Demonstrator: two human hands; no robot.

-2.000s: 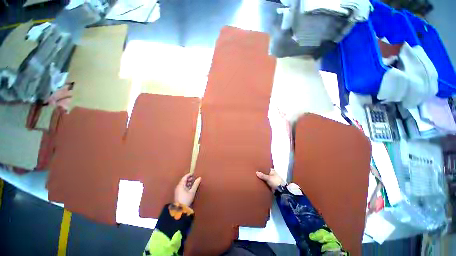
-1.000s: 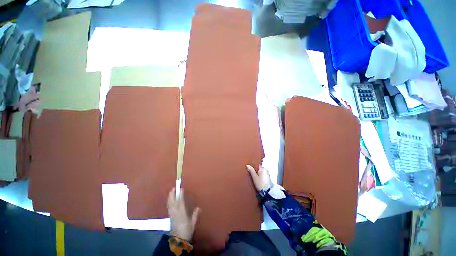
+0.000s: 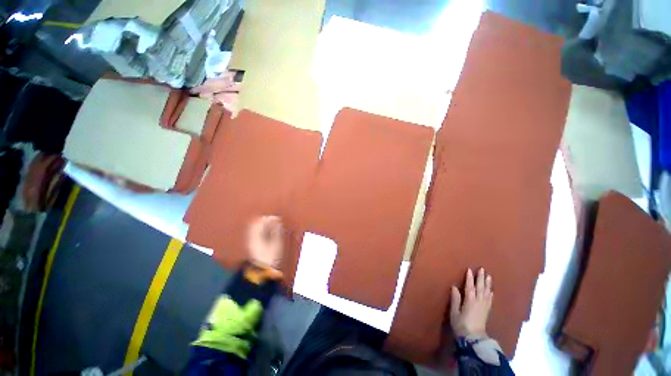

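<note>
Rust-brown panels lie side by side: a left panel [image 3: 257,169], a notched middle panel [image 3: 371,191] and a long panel [image 3: 489,183] reaching to the far side. My right hand [image 3: 473,305] lies flat on the near part of the long panel, fingers spread, gripping nothing. My left hand [image 3: 266,241] is blurred over the near part of the left panel; its fingers look curled, and I cannot tell whether it touches or holds anything. A stack of rust-brown panels [image 3: 625,272] with a notched lower edge stands at the right.
Beige boards [image 3: 279,66] lie beyond the left panel. Beige-faced pieces [image 3: 125,136] with brown edges lie at the left, below a bundle of grey-white pieces [image 3: 158,44]. White sheets [image 3: 368,62] show between panels. A blue bin [image 3: 661,117] is cut off at the right. The table's near edge borders the floor.
The view has swung left, bringing more of the left pieces in. My left hand has gone from the long panel's left edge to the left panel. My right hand now lies flat on the long panel.
</note>
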